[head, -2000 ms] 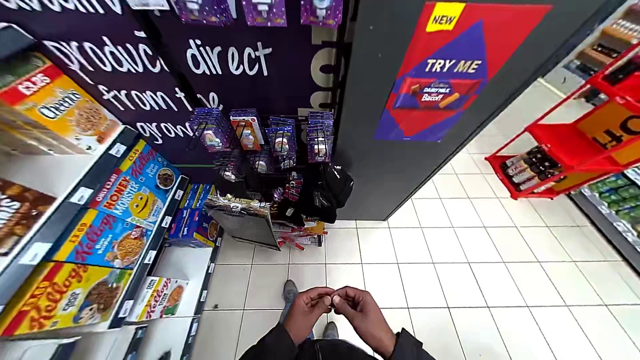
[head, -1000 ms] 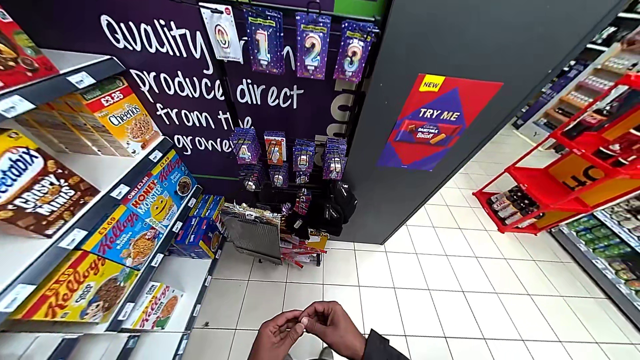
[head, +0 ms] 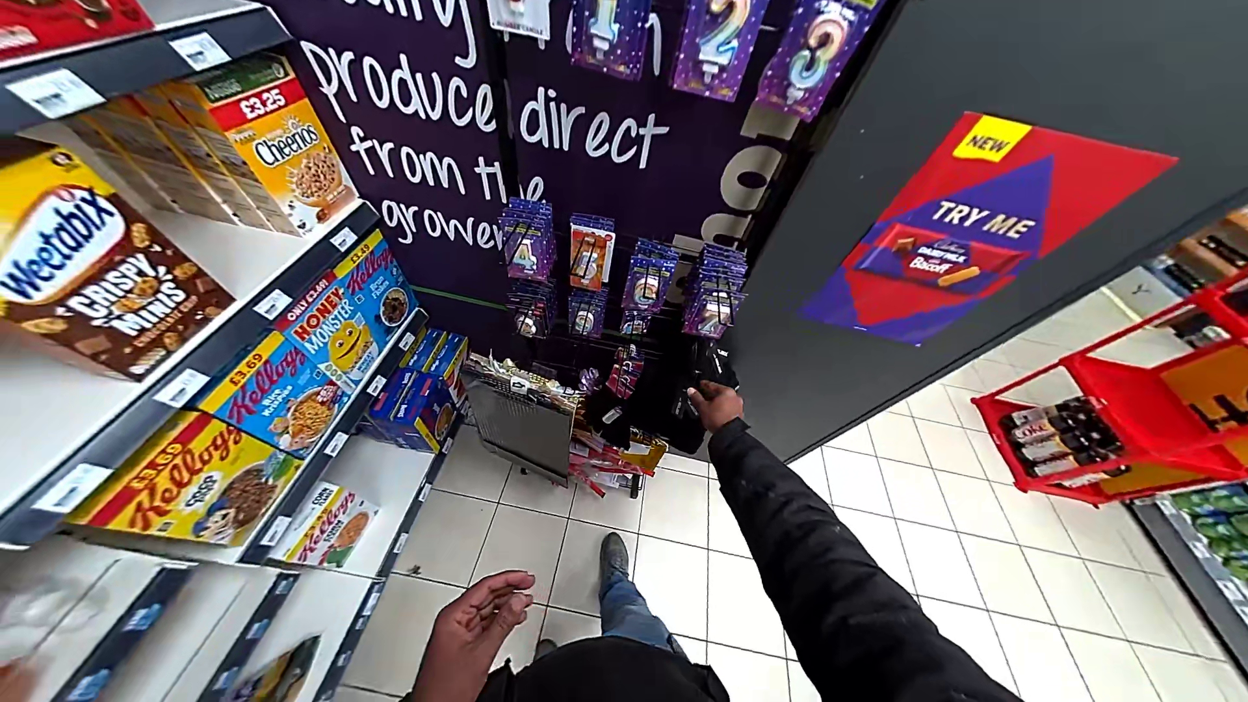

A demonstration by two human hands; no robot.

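Observation:
My right hand (head: pixel 717 404) is stretched forward to the black packaged goods (head: pixel 710 366) hanging at the right end of the peg display. Its fingers touch them; whether they grip is not clear. My left hand (head: pixel 480 624) is held low near my body, fingers loosely curled and apart, with nothing in it. Packs of number candles (head: pixel 717 292) hang just above my right hand. More number candle packs (head: pixel 720 44) hang higher up. Left of the black goods stands a grey wire rack (head: pixel 519 419), beside red and yellow packets (head: pixel 600 463) hanging low.
Shelves of cereal boxes (head: pixel 185 478) run along the left. A grey pillar (head: pixel 877 175) with a chocolate poster (head: pixel 960 234) rises at the right. Beyond it stands a red rack (head: pixel 1102 390) of bottles. White floor tiles (head: pixel 673 526) lie below, my boot (head: pixel 613 554) on them.
My hands, held together in front of me before, have parted. The right has reached forward to the hanging black goods; the left stays low. One foot now shows ahead of my body.

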